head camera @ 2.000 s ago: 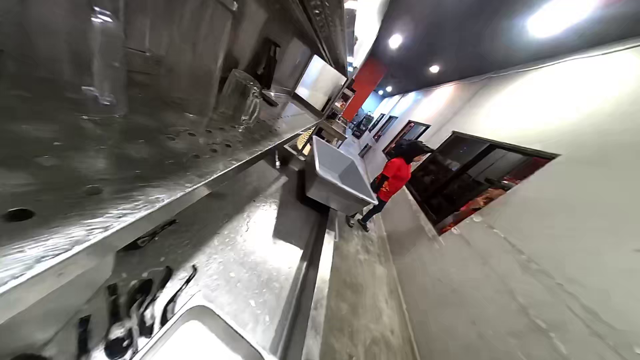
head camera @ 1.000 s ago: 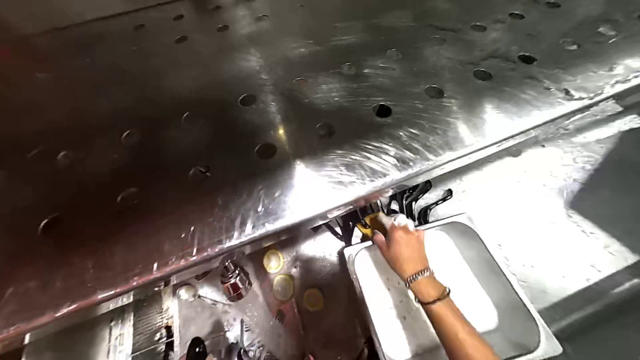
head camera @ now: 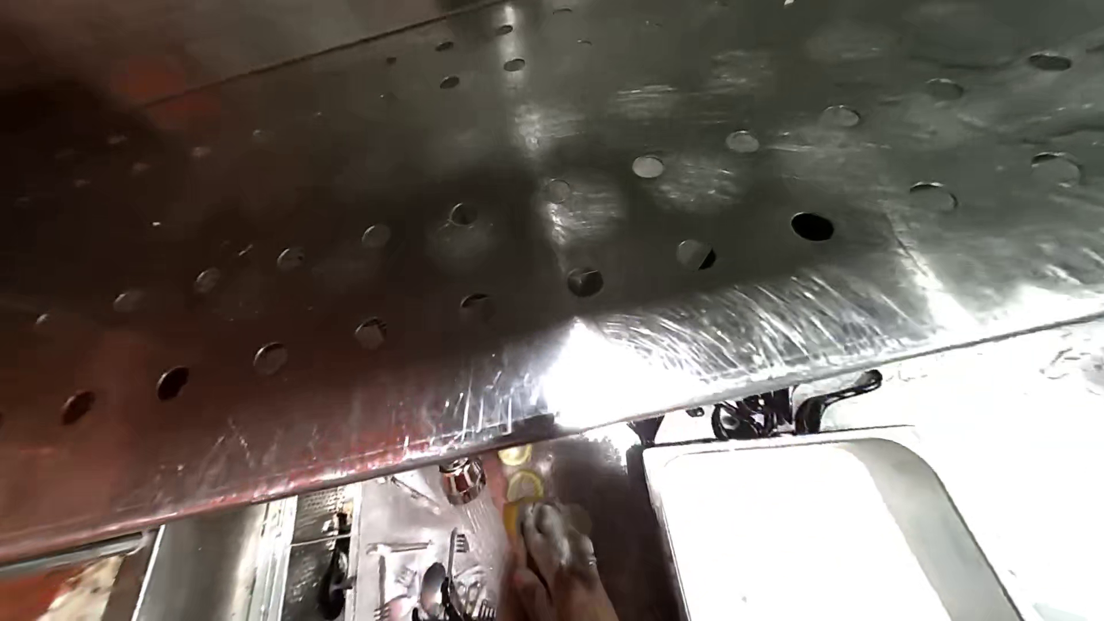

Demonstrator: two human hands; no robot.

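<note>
My right hand (head camera: 556, 548) is low in the middle of the view, with its fingers closed round a yellow item (head camera: 511, 520), perhaps a sponge or cloth. The hand hides most of it. Just beyond the fingers lie round lemon slices (head camera: 523, 486) on the metal counter, and a pale round shape shows at the hand's right side. A small shiny metal vessel (head camera: 462, 479) stands to the left of the slices. My left hand is not in view.
A perforated stainless steel shelf (head camera: 517, 259) crosses above the counter. Right of my hand is a white-looking rectangular basin (head camera: 776, 526), with black-handled utensils (head camera: 828, 405) behind it. Forks and spoons (head camera: 434, 586) lie at lower left.
My right hand has moved left from the basin's rear edge to the lemon slices, with the yellow item. Two seconds ago the view faced along a corridor with a person in red.
</note>
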